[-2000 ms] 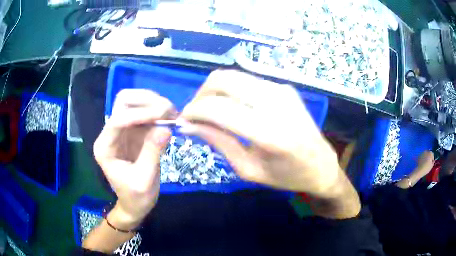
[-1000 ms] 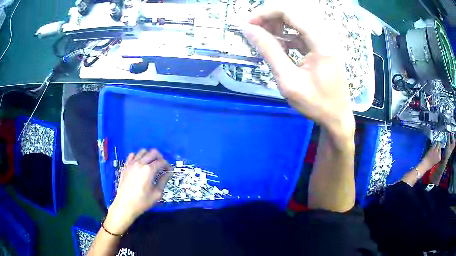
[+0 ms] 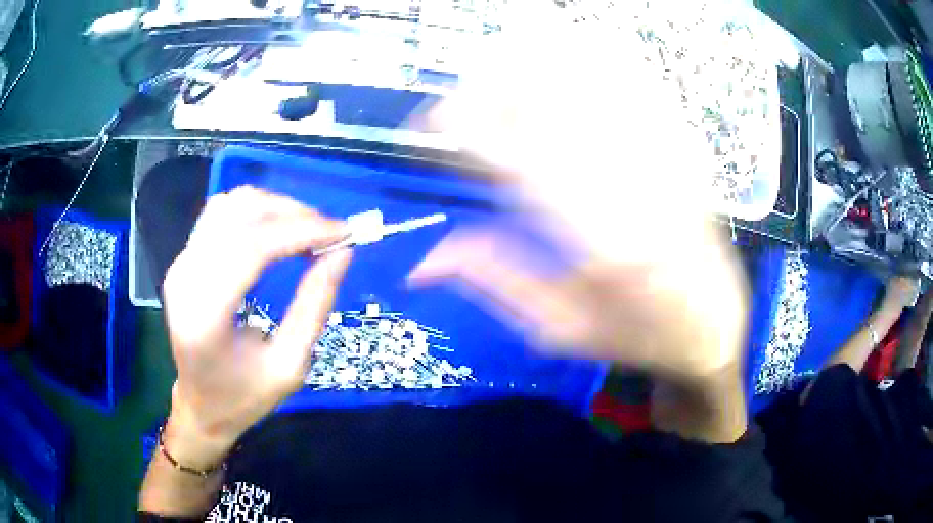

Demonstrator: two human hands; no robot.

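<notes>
My left hand [image 3: 246, 296] holds a small white stemmed part [image 3: 366, 227] between thumb and fingertips, above the blue bin. Its blocky head shows just beyond the fingertips and its stem points right. My right hand [image 3: 573, 276] is blurred and overexposed, right of the part and over the bin; whether it holds anything cannot be seen. The large blue bin [image 3: 512, 368] lies nearest my body. A loose pile of white stemmed parts [image 3: 379, 352] lies in its near left portion.
The assembly fixture [image 3: 379, 77] stands on the bench beyond the bin. A parts tray with a pale heap [image 3: 716, 112] is at upper right. Side blue bins with pale parts stand at left [image 3: 82, 255] and right [image 3: 788, 317]. A person's hand [image 3: 898, 296] shows at far right.
My left hand has risen from the pile with a stemmed part at its fingertips. My right hand has come back from the fixture towards the left hand, over the bin.
</notes>
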